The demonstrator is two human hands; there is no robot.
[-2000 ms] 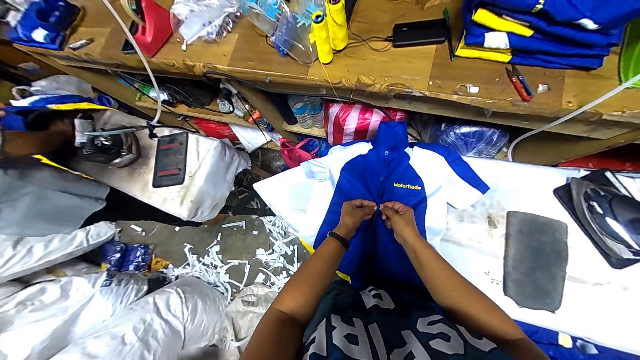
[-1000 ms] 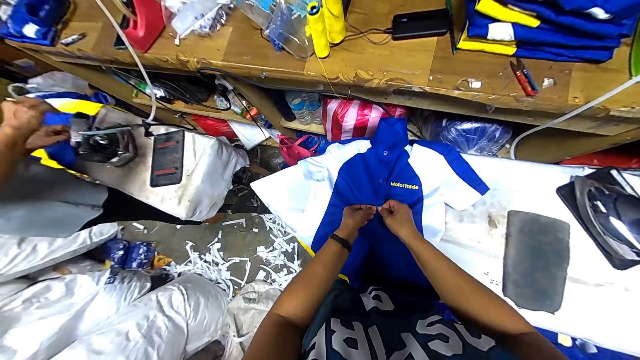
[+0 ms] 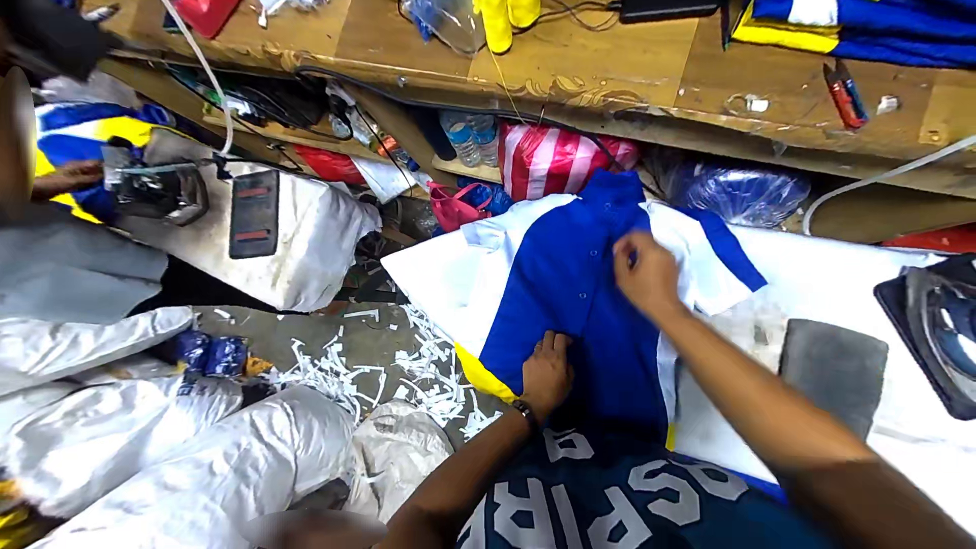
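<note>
A blue and white short-sleeved shirt (image 3: 549,282) with yellow trim lies spread on a white covered ironing surface (image 3: 831,267), its collar toward the wooden bench. Small round buttons run down its front. My left hand (image 3: 547,374) rests on the lower front beside the button line, fingers extended; whether it pinches the cloth cannot be told. My right hand (image 3: 646,271) is at the upper right chest with curled fingers, over or just touching the fabric. A grey rectangular pad (image 3: 833,374) and an iron (image 3: 945,328) sit at the right.
The wooden bench (image 3: 610,69) carries folded blue garments (image 3: 900,38), a small red cutter-like tool (image 3: 845,95) and yellow thread cones (image 3: 499,23). At left, another person's hand (image 3: 69,179) is by a second iron (image 3: 164,191). White sacks (image 3: 191,457) and paper scraps (image 3: 343,374) cover the floor.
My hands were together at the shirt's button line; they are now apart, the right farther up the chest and the left lower down.
</note>
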